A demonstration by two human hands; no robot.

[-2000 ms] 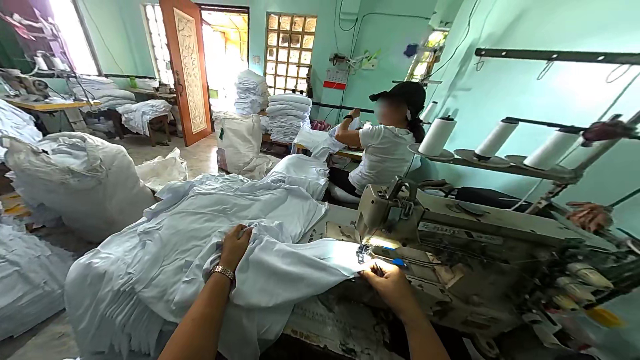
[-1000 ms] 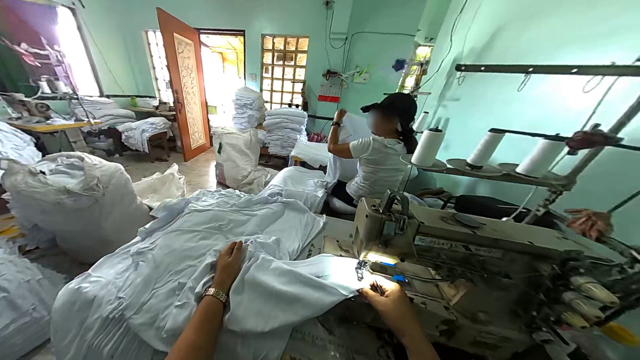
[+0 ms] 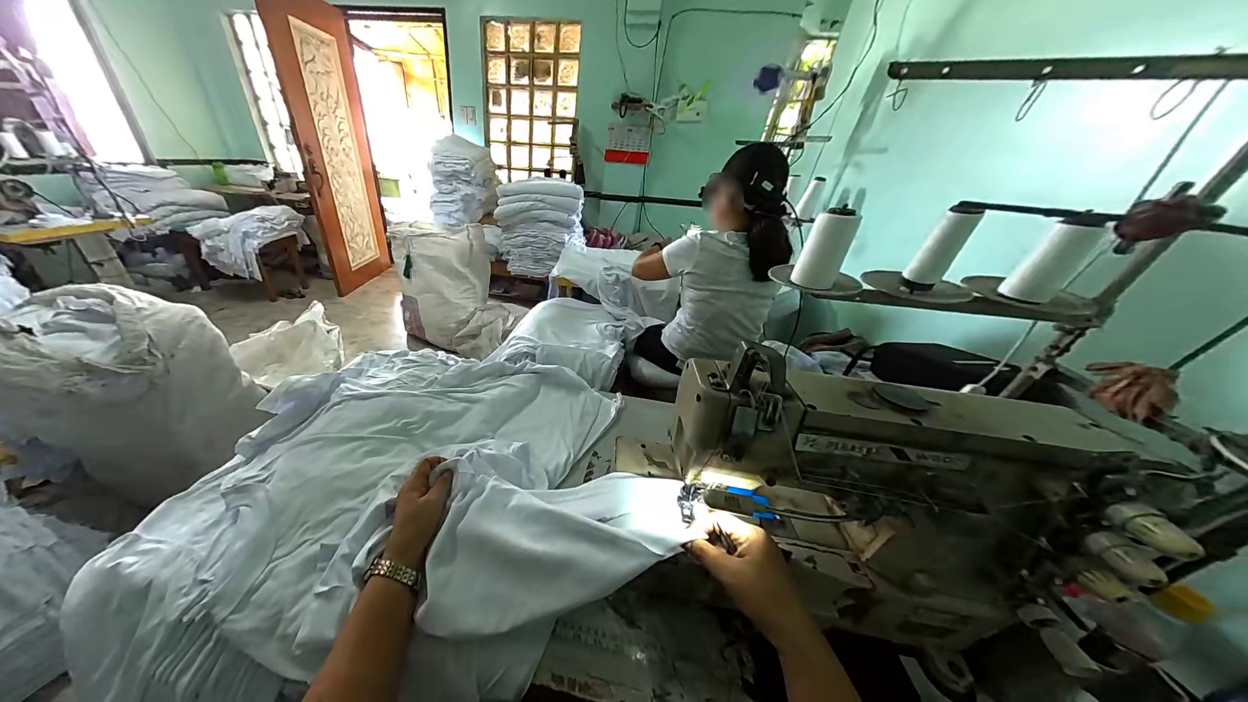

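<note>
A white knit fabric piece [image 3: 546, 546] stretches from the pile to the lit presser foot [image 3: 688, 501] of an industrial sewing machine [image 3: 877, 439]. My left hand [image 3: 421, 512], with a metal-band watch at the wrist, grips a gathered part of this fabric. Close in front of the presser foot, my right hand [image 3: 741, 561] pinches the fabric's edge and holds a small dark tool, too blurred to name. Beneath and left of my left hand spreads a large pile of white garments [image 3: 390, 419]. Blue parts [image 3: 736, 494] sit beside the needle area.
A person [image 3: 726, 263] in a dark cap sits beyond the machine, handling white cloth. Thread cones [image 3: 827, 249] stand on a rack at right. A stuffed white sack [image 3: 127, 390] is at left; folded stacks [image 3: 539, 224] and another sack [image 3: 444, 283] stand near the open door [image 3: 327, 136].
The co-worker's arm, raised with cloth a second ago, is now lower. My hands keep nearly the same places, with the fabric still at the presser foot.
</note>
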